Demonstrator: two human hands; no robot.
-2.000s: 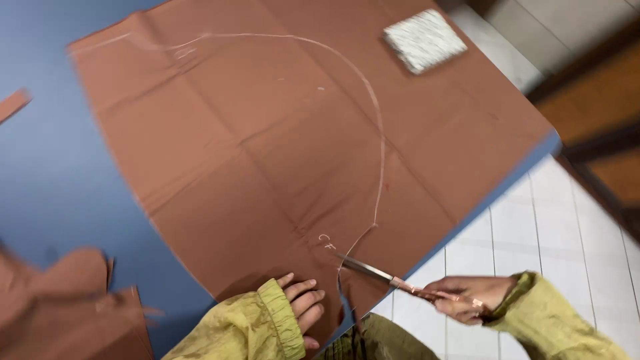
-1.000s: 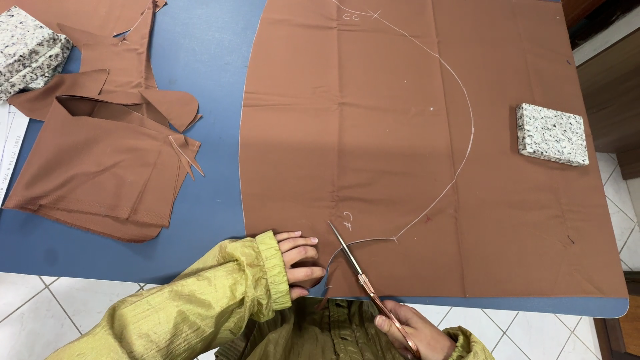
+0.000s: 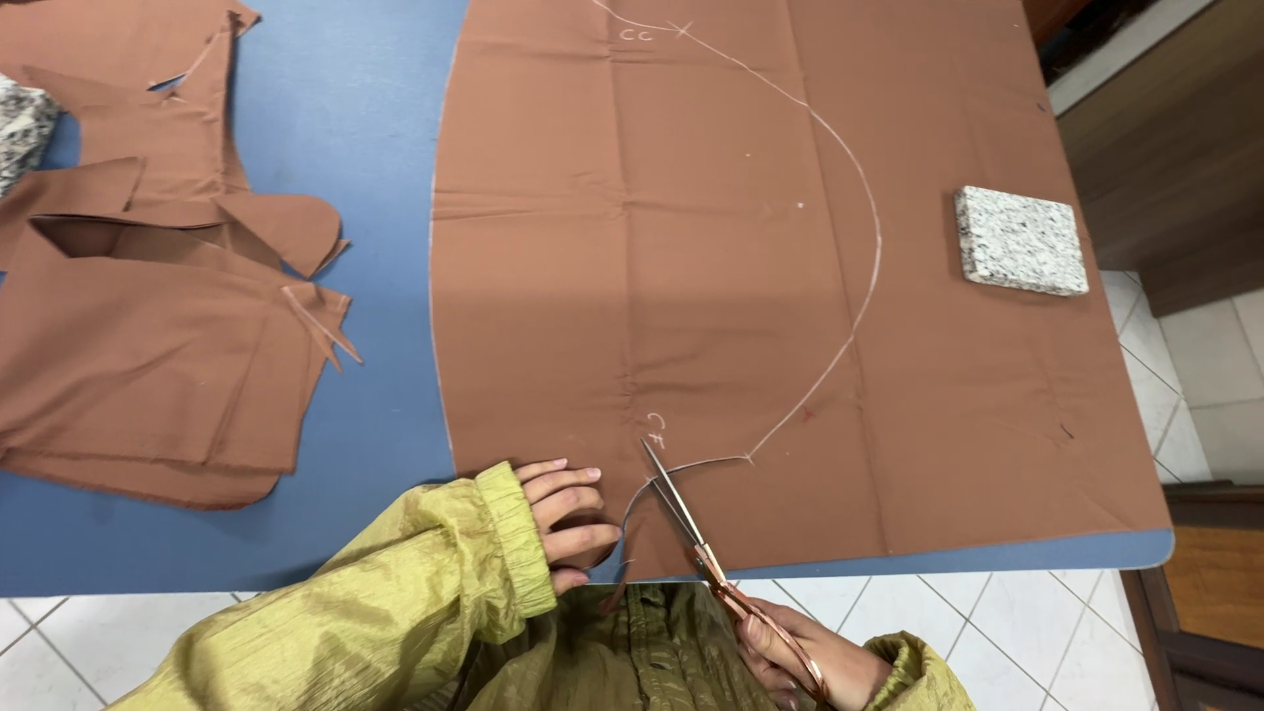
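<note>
A large piece of brown fabric [image 3: 731, 296] lies on the blue table, with a curved chalk line and chalk letters on it. My right hand [image 3: 790, 652] grips a pair of scissors [image 3: 703, 558] with copper-coloured handles, below the fabric's near edge. The blades are slightly apart and lie at the cut curve near the lower chalk letters; the lower blade is partly under the cloth. My left hand [image 3: 568, 513] rests on the fabric left of the cut, fingers spread, palm down, pressing on the cloth. The cut runs up from the near edge beside its fingertips.
A speckled granite block [image 3: 1022, 242] rests on the fabric at the right. Another granite block [image 3: 22, 128] stands at the far left. Brown cut fabric pieces [image 3: 148, 365] are heaped on the left of the blue table [image 3: 380, 395]. Dark wooden furniture [image 3: 1175, 148] is at the right.
The view has turned and shifted. The scissors' blades have moved along the curved line since the oldest frame, and the cut now reaches farther. My left hand stays on the cloth beside the cut.
</note>
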